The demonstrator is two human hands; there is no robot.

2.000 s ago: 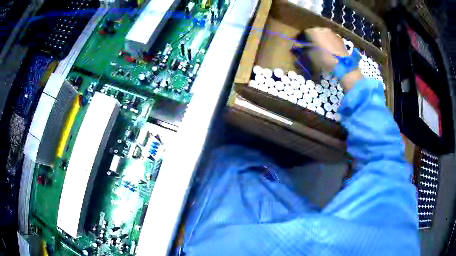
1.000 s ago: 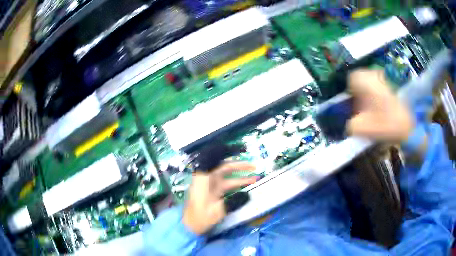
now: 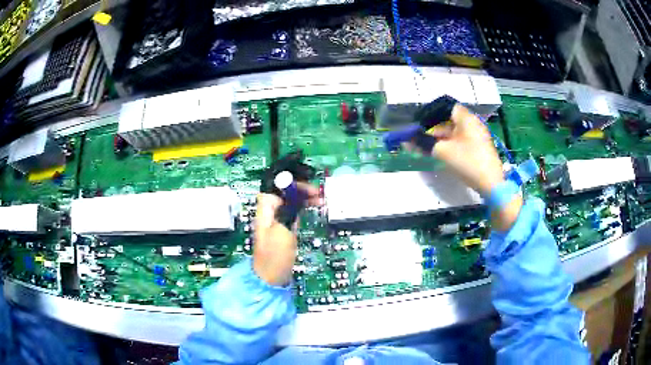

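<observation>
Green circuit boards (image 3: 314, 132) lie side by side in front of me. My left hand (image 3: 280, 214), in black finger cots, holds an electrolytic capacitor (image 3: 284, 180) above the seam between two boards; its pale round end faces me. My right hand (image 3: 460, 146), also in black finger cots, holds a blue capacitor (image 3: 402, 137) over the upper part of the right board, near the finned heat sink (image 3: 400, 89). Its leads cannot be made out. A long white heat sink (image 3: 385, 196) lies across that board, partly under my right forearm.
Silver rails (image 3: 342, 324) edge the boards. Black component bins (image 3: 342, 39) stand behind them. Another finned heat sink (image 3: 178, 114) and long heat sink (image 3: 153, 212) sit on the left board. A blue cord hangs near my right hand. A brown carton (image 3: 607, 310) is at lower right.
The view has turned from the carton at right to the boards. Both hands are now over the boards' upper half, with capacitors visible in them.
</observation>
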